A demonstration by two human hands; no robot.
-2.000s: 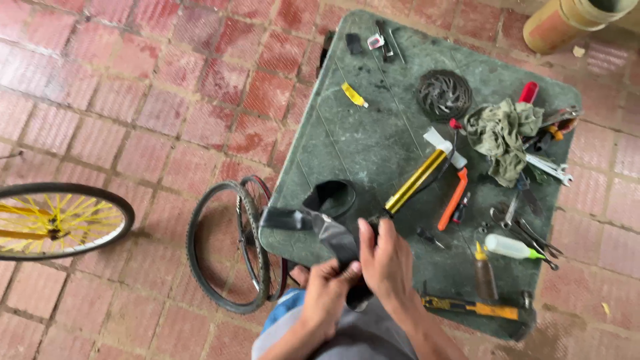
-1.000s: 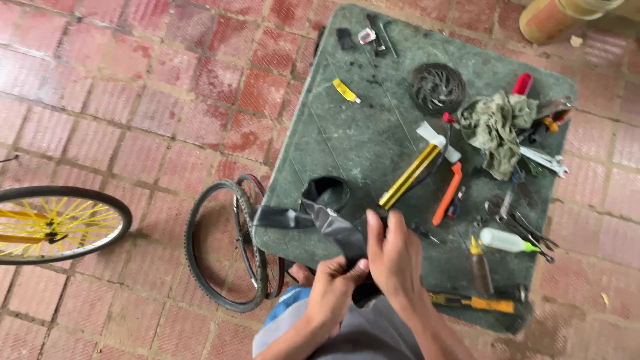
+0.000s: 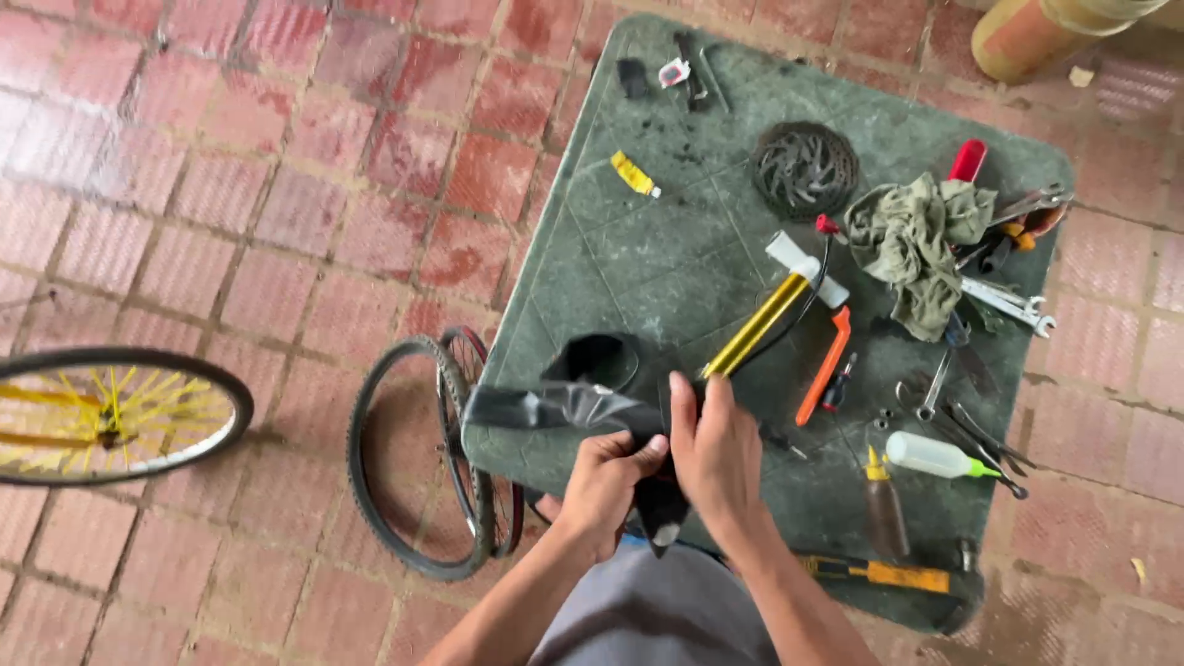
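A black rubber inner tube (image 3: 532,408) lies flat and partly looped over the near left corner of the green table. My left hand (image 3: 606,481) pinches it between thumb and fingers, and a folded part hangs below toward my lap. Close beside it, my right hand (image 3: 717,444) is at the tube's edge, thumb and fingers pointing up; whether something is between its fingers I cannot tell. Just beyond that hand stretches a yellow hand pump (image 3: 757,324) with a white handle and black hose. A small yellow glue tube (image 3: 634,173) lies farther up the table.
On the table (image 3: 684,250) are a cassette sprocket (image 3: 805,168), a crumpled cloth (image 3: 911,240), an orange tyre lever-like tool (image 3: 823,365), wrenches (image 3: 1008,303) and a squeeze bottle (image 3: 934,455). Left of it, a tyre (image 3: 356,462) leans by another wheel; a yellow-spoked bicycle wheel (image 3: 242,407) stands farther left.
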